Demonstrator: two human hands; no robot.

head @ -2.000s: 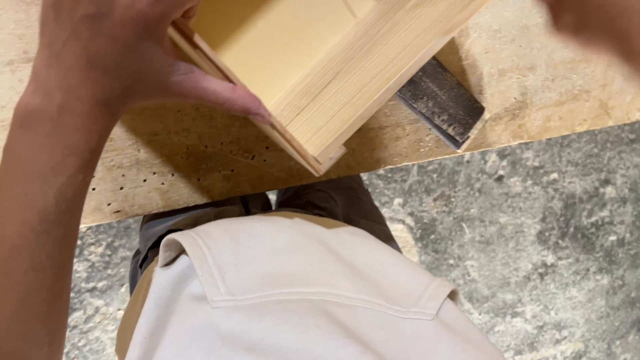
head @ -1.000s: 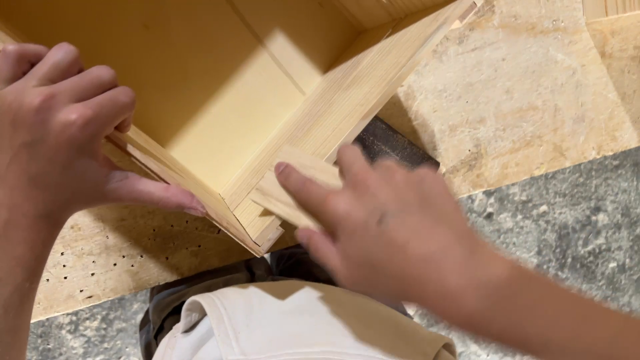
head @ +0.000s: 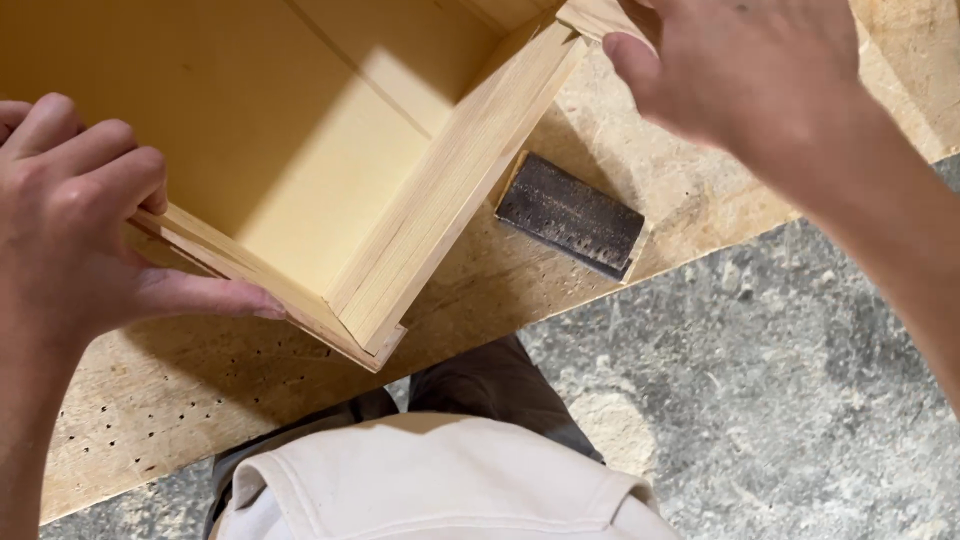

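An open wooden box or drawer [head: 450,195] lies tilted across the bench, one corner toward me. My left hand [head: 82,217] grips its left wall, fingers over the top edge and thumb along the outer side. At the far end of the right wall, my right hand [head: 742,67] holds a small flat wooden piece [head: 600,16] against the top edge; its fingertips are partly out of view. A block wrapped in dark, worn sandpaper [head: 571,214] rests on the bench, right of the box and apart from both hands.
The worn wooden workbench [head: 180,397] has small holes and a front edge running diagonally. Below it are my dark trousers [head: 487,390], a light apron or garment [head: 435,472] and the mottled grey floor [head: 810,375].
My right hand, with the wooden piece, has moved from the near corner up along the right wall to its far end. My left hand stays on the left wall.
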